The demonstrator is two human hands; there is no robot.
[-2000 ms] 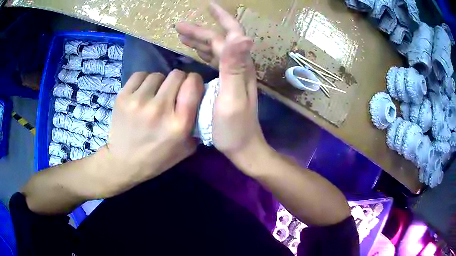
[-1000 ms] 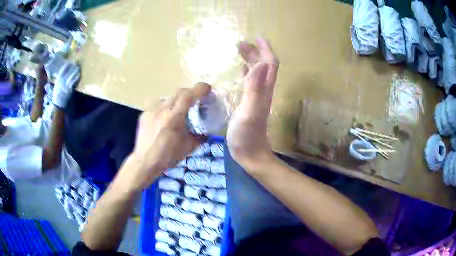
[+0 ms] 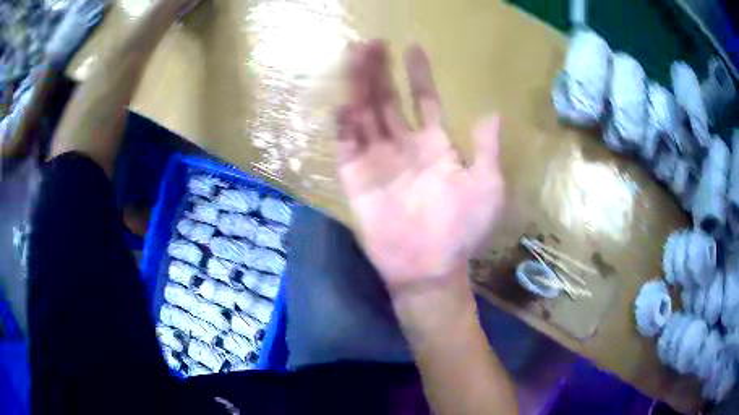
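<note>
My right hand [image 3: 421, 194] is raised over the bench edge, palm to the camera, fingers spread and blurred, holding nothing. My left forearm reaches to the upper left and runs out at the top edge; the left hand is cut off there, and whether it holds anything is hidden. A white glue cup [image 3: 538, 279] with thin swabs [image 3: 567, 263] stands on a brown cardboard pad [image 3: 587, 312] at the right. No joined piece shows in my right hand.
Blue crate [image 3: 278, 332] at lower left holds rows of grey-white ridged pieces [image 3: 235, 201]. Ring parts [image 3: 652, 308] are heaped at the bench's right edge, with tubular bodies [image 3: 628, 89] behind them. Another person's gloved hand [image 3: 74, 28] shows blurred at the upper left.
My left hand has moved from the grey-white piece beside my right palm to the upper left, out of the picture. The piece is no longer visible there. The view has shifted.
</note>
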